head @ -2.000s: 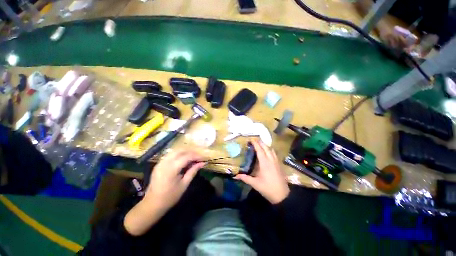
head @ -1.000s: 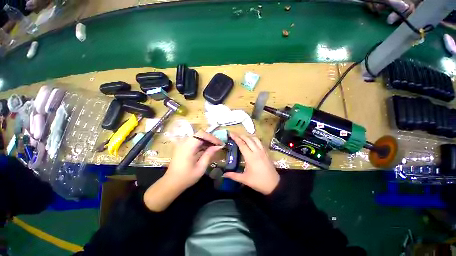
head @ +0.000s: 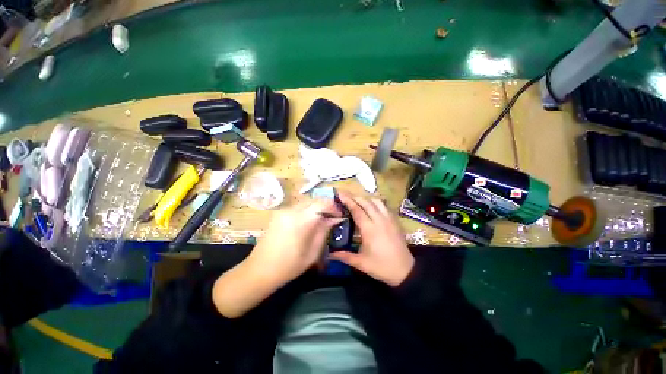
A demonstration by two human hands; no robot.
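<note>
My right hand (head: 376,237) holds a small black case (head: 340,232) upright at the bench's front edge, fingers along its right side and thumb below. My left hand (head: 296,237) is against the case's upper left side, fingertips pinched together at it. A thin dark tool shows at the left fingertips; most of it is hidden by the fingers. A hammer (head: 219,191) with a dark handle and a yellow-handled tool (head: 177,196) lie left of my hands. A crumpled white cloth (head: 336,169) and a round clear dish (head: 261,191) lie just beyond them.
Several black cases (head: 319,123) lie at the back of the bench. A green and black grinder (head: 485,186) stands right, its orange-brown wheel (head: 575,220) near the front edge. Clear plastic sheet (head: 120,179) with pale cases lies left. Rows of black cases (head: 628,162) and a grey post (head: 588,55) are far right.
My left hand has moved right, closer to the black case, and its fingertips now overlap the case. The case remains in my right hand. The view has shifted slightly.
</note>
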